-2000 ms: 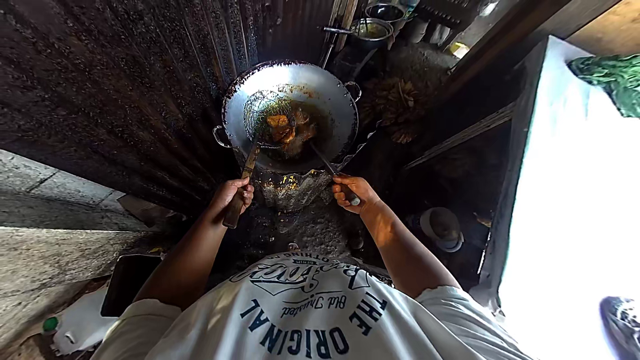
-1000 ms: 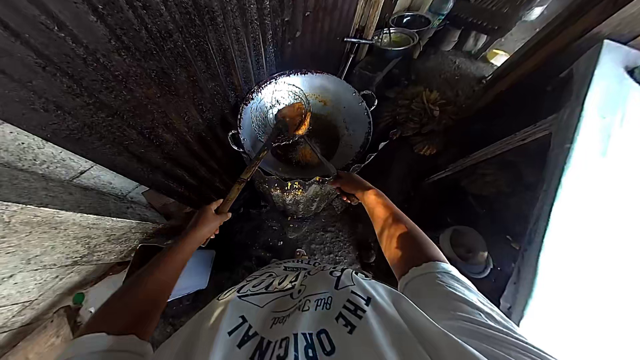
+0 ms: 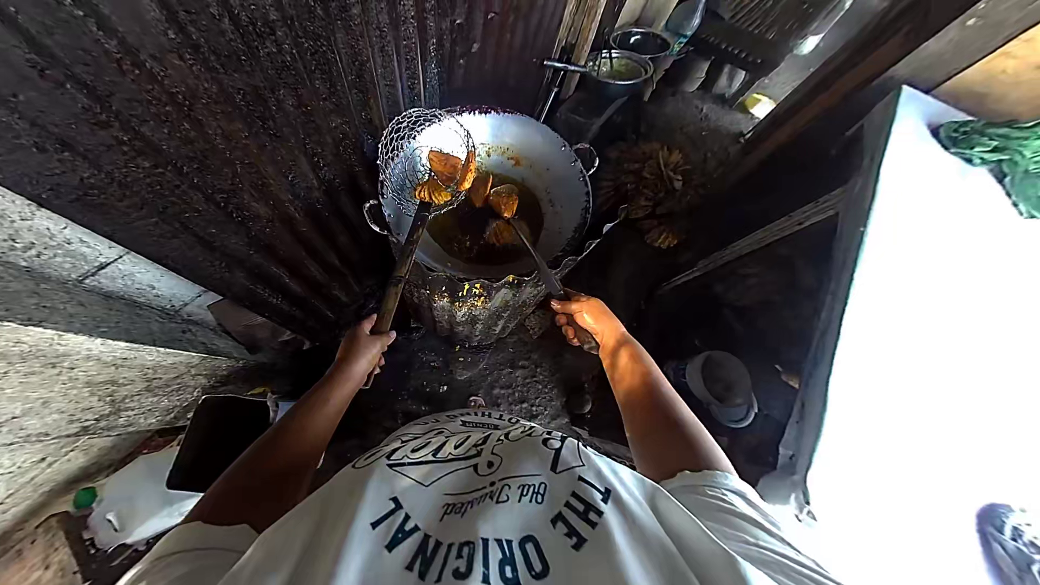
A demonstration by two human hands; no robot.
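My left hand [image 3: 363, 351] grips the wooden handle of a wire-mesh skimmer [image 3: 406, 146], whose basket holds several orange-brown fried pieces [image 3: 444, 166] over the left rim of a wide metal wok [image 3: 561, 175]. Dark oil [image 3: 455, 236] lies in the wok, with more fried pieces [image 3: 504, 201] in it. My right hand [image 3: 587, 321] is closed round the handle of a long metal utensil [image 3: 534, 256]; its tip reaches the pieces in the oil, and its exact shape is hidden. Under the wok stands a rough, sooty stove [image 3: 471, 309].
Corrugated metal sheeting [image 3: 244, 146] rises at the left and behind the wok. A pot with a handle [image 3: 619, 71] stands at the back right. A pale bucket [image 3: 721, 386] is on the floor at right, beside a white-topped table [image 3: 934, 341]. A white plastic jug [image 3: 142, 504] lies lower left.
The skimmer has moved from inside the wok to its left rim, lifting fried pieces out of the oil. Several pieces now show in the oil, by the right-hand utensil's tip.
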